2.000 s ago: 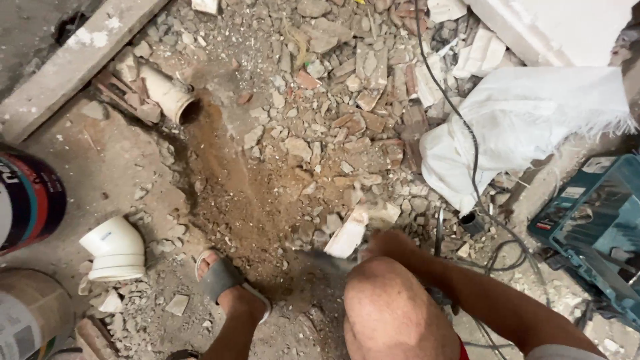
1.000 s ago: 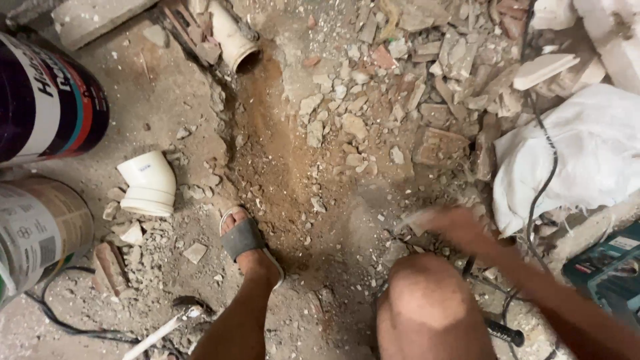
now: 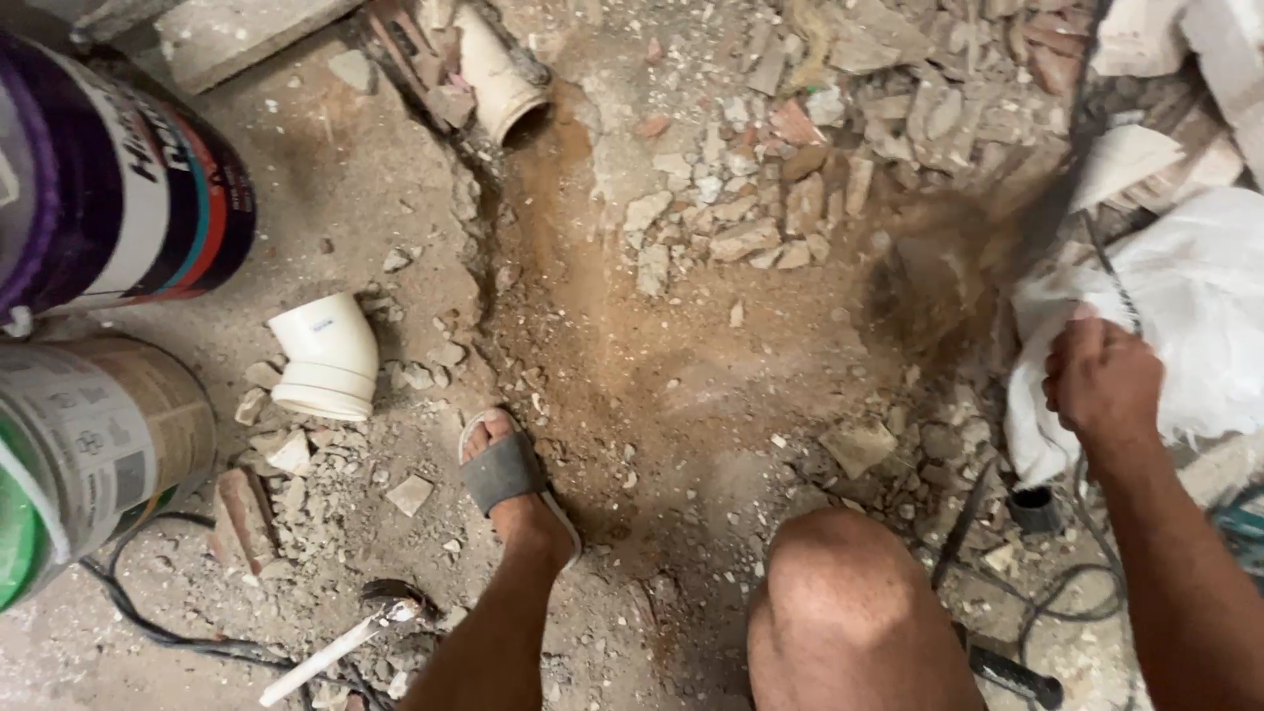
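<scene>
My right hand [image 3: 1104, 375] is at the right, over a white woven sack [image 3: 1200, 296]. Its fingers are curled around a black cable [image 3: 1121, 281], which shows above and below the fist. A dark, blurred strip runs up from near the sack to the top edge; what it is cannot be told. Beside it, a brownish blur covers part of the rubble. My left hand is out of view. A short dark pipe end [image 3: 1034, 509] lies below the sack. To the left, a cream pipe [image 3: 499, 79] opens onto a shallow trench of brown soil [image 3: 592, 326].
Broken masonry [image 3: 770, 212] covers the upper middle and right. A white pipe elbow [image 3: 331, 355] lies left of my sandalled foot [image 3: 504, 474]. Two buckets [image 3: 123, 178] [image 3: 109, 434] stand at the left edge. A white-handled tool [image 3: 341, 647] and a dark handle [image 3: 1012, 676] lie near the bottom.
My right hand has moved from beside my knee out to the right, onto the sack. Some larger rubble pieces by the trench's right side are no longer where they lay. The view has shifted left.
</scene>
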